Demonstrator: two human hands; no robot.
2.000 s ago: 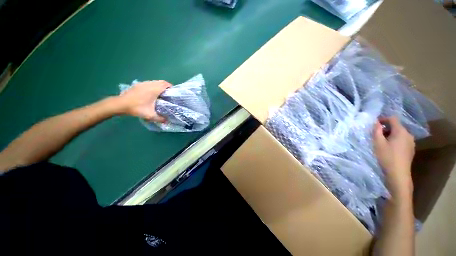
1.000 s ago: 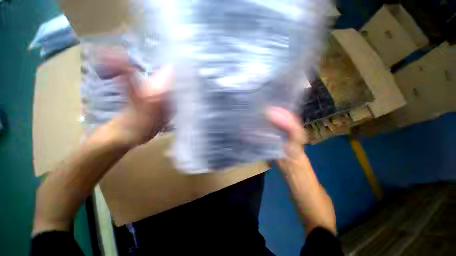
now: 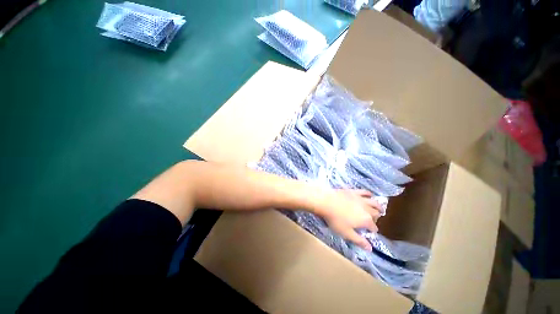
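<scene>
The large open shipping carton (image 3: 288, 264) stands against the green table's edge. Crowded bubble bags (image 3: 338, 144) stand on edge in rows inside it. My left hand (image 3: 353, 214) reaches into the carton with the fingers spread over bubble bags near the front side. Dark flat shapes show through some bags by the fingers. Whether the fingers grip a bag is unclear. My right hand is not in view.
Bagged items (image 3: 144, 26) lie on the green table (image 3: 92, 92), with another stack (image 3: 293, 38) beside the carton. Flaps (image 3: 423, 80) fold outward around the carton. A person's pale sleeve (image 3: 441, 12) and a red plastic bag (image 3: 523, 127) are beyond.
The bubble bag held up between both hands is no longer raised. My left hand has moved down into the carton, and my right hand has left the picture. The view has turned towards the table.
</scene>
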